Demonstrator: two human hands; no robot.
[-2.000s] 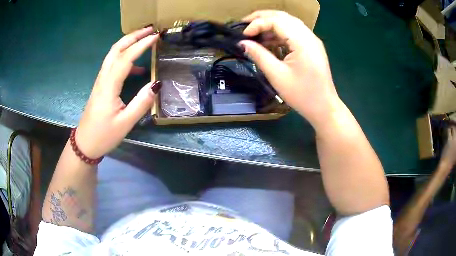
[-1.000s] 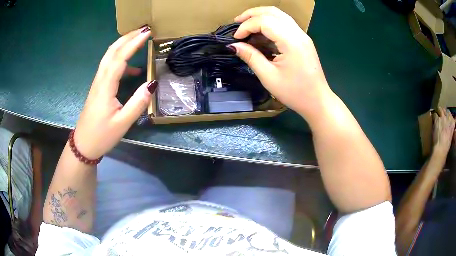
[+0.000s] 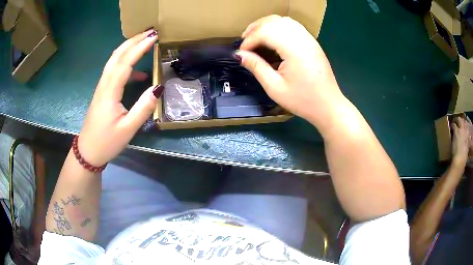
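Observation:
An open brown cardboard box (image 3: 223, 122) lies in front of me with its lid (image 3: 223, 20) folded back. A coiled black cable (image 3: 205, 62) lies along its back, partly blurred. A greyish-pink rounded device (image 3: 184, 99) in a clear bag sits front left. A dark grey power adapter (image 3: 238, 106) with metal prongs sits to its right. My right hand (image 3: 298, 67) reaches over the box's right side and pinches the black cable between thumb and fingers. My left hand (image 3: 116, 96) is spread against the box's left side, thumb and fingers apart, holding nothing.
Another open box (image 3: 33, 57) lies at the far left. More open boxes (image 3: 446, 31) stand at the right edge. Another person's hand (image 3: 460, 140) is at a box there. The green bench (image 3: 373, 103) has a pale, curved front edge.
My right hand has lowered the lifted cable into the back of the box. My left hand has hardly moved. A box has appeared at the far left.

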